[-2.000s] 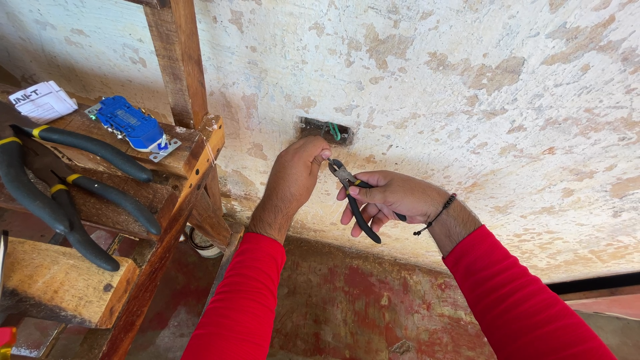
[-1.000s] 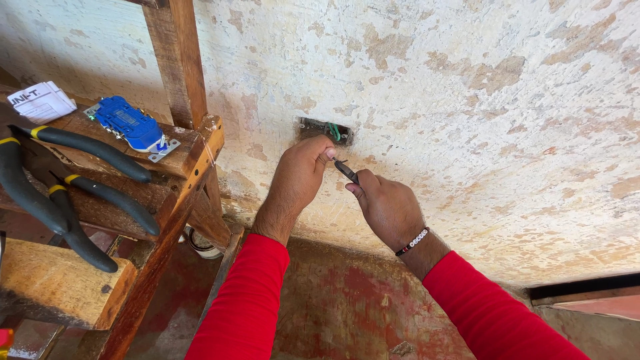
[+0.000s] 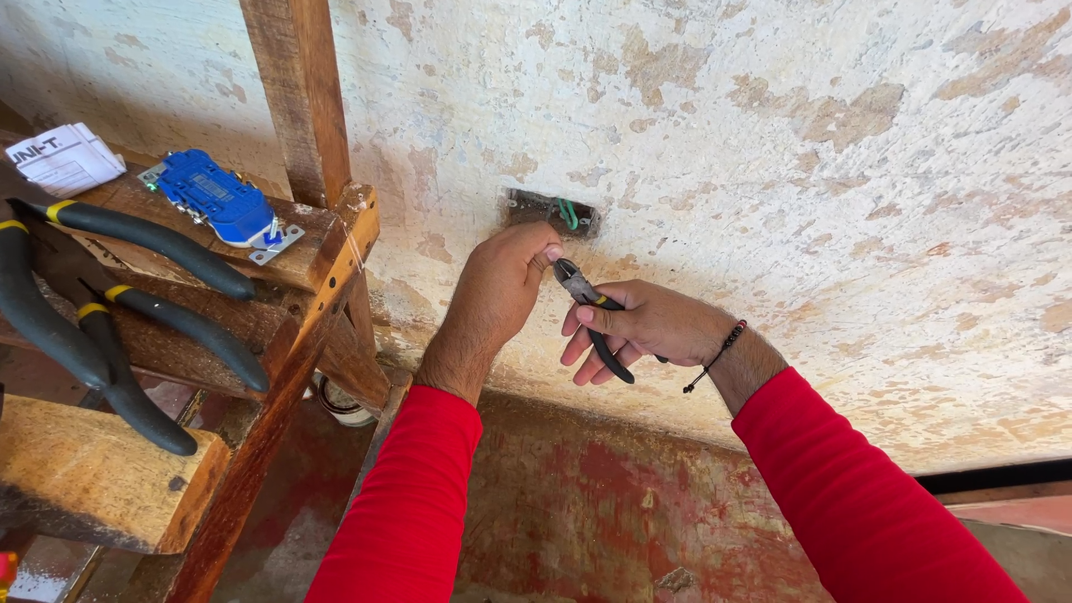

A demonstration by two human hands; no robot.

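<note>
My right hand holds diagonal cutting pliers with black and yellow handles, its fingers spread behind them. The jaws point up and left and meet the fingertips of my left hand. The left thumb and forefinger are pinched together just below a recessed wall box; whatever lies between them is hidden. A green wire is looped inside the box's right half.
On a wooden stand at left lie a blue outlet device with metal mounting tabs, a folded printed paper and larger pliers with dark grips. A can stands on the floor behind.
My right hand has turned from a closed, back-up grip on the pliers to a palm-turned hold with spread fingers. My left hand stays below the wall box.
</note>
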